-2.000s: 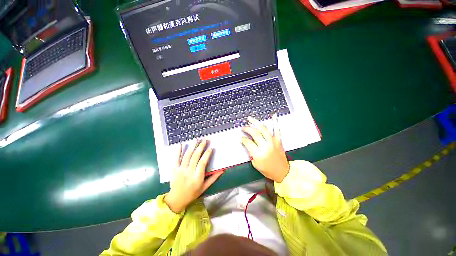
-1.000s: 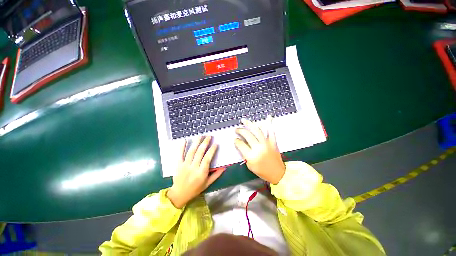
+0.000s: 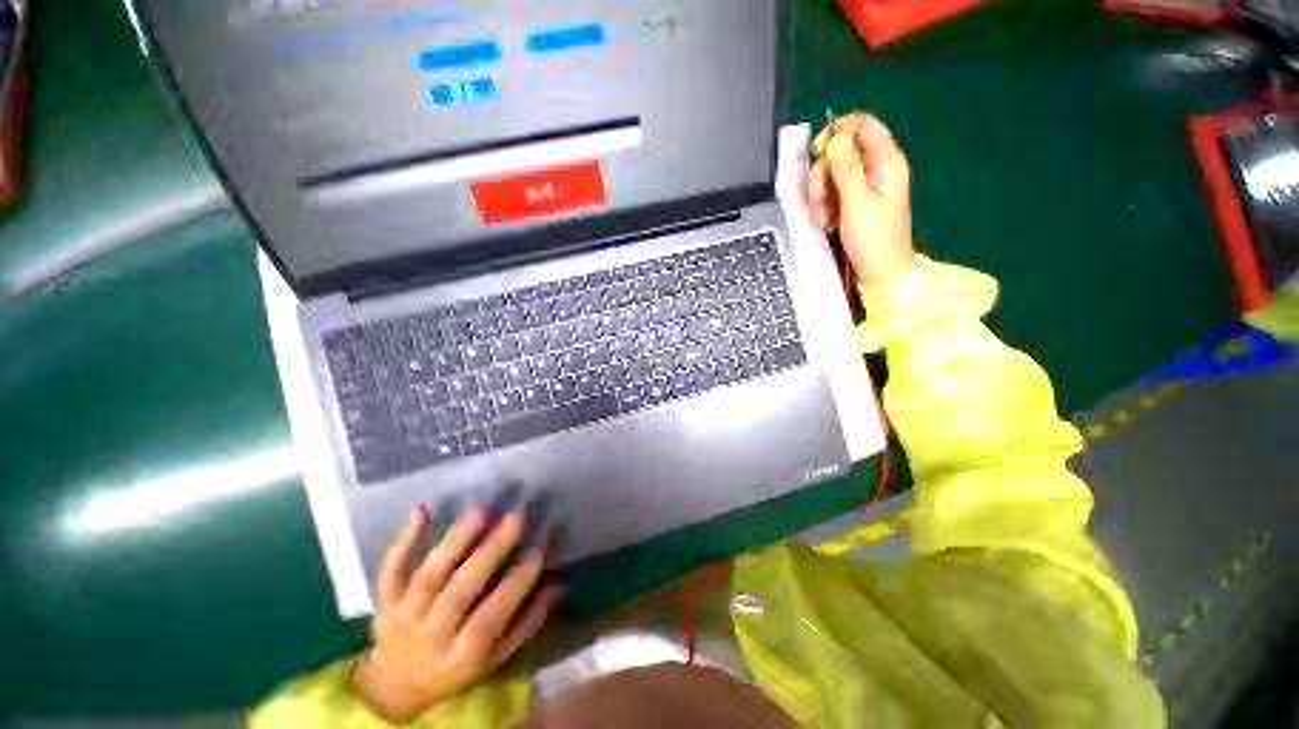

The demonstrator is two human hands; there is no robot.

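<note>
An open grey laptop (image 3: 670, 456) with black keys (image 3: 570, 349) stands in front of me. Its screen (image 3: 385, 143) shows blue buttons and a red button, partly blurred. My left hand (image 3: 463, 605) lies with fingers apart on the front left palm rest. My right hand (image 3: 866, 200) is beside the laptop's right edge, near the hinge, with yellow caps on its fingertips. Its fingers are pinched on the end of the thin red earphone cable (image 3: 885, 442), which runs down from the hand towards my chest. The plug is hidden or too small to tell.
A white sheet (image 3: 314, 442) lies under the laptop on the green bench (image 3: 171, 385). Red carriers stand at the right (image 3: 1228, 200) and top right (image 3: 912, 17), with another at the left edge. At the right are a blue object (image 3: 1225, 353) and a yellow sleeve edge.
My right hand has left the palm rest for the laptop's right edge and now pinches the red cable. My left hand stays at the front left. The view has shifted and the laptop looks larger.
</note>
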